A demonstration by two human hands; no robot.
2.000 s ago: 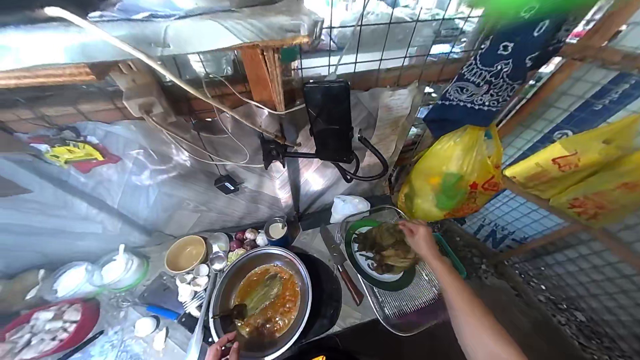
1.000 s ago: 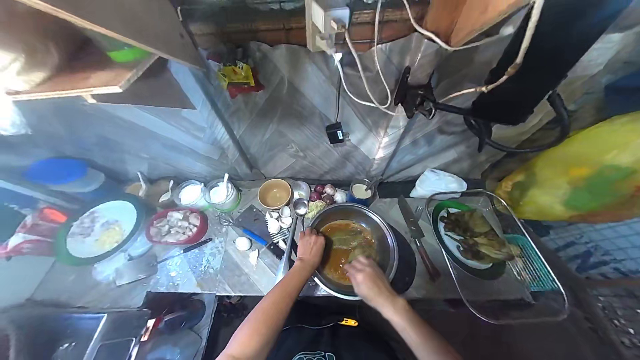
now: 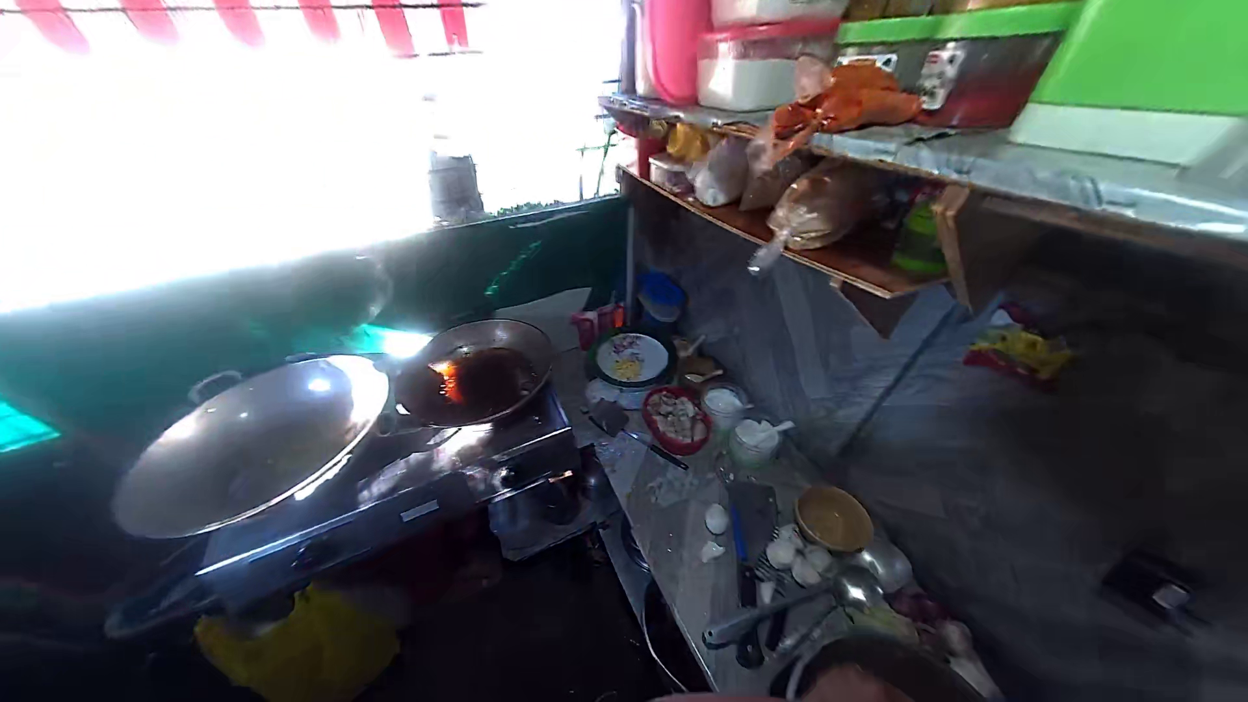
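At the bottom edge, part of my left hand [image 3: 846,684] shows at the metal bowl [image 3: 882,651]; most of it is cut off, so its grip cannot be told. My right hand is outside the view. Beside the bowl lie a metal ladle [image 3: 770,616], eggshells [image 3: 801,564] and a blue-handled utensil [image 3: 738,534]. Behind them stands a tan bowl [image 3: 834,519]. Farther back are a red bowl of pale pieces [image 3: 676,420], two tubs of white powder [image 3: 754,444] and a plate with chopped ingredients [image 3: 632,358].
On the left, a gas stove [image 3: 390,497] bears a large empty wok [image 3: 258,448] and a pan of dark oil [image 3: 475,383]. A spatula [image 3: 639,434] lies on the counter [image 3: 673,546]. Shelves [image 3: 858,263] with bags and containers overhang the back right. A yellow plastic bag [image 3: 302,648] is below the stove.
The view has swung far left, to the stove and woks. My right hand, over the bowl a second ago, has left the view. My left hand was at the bowl's rim then.
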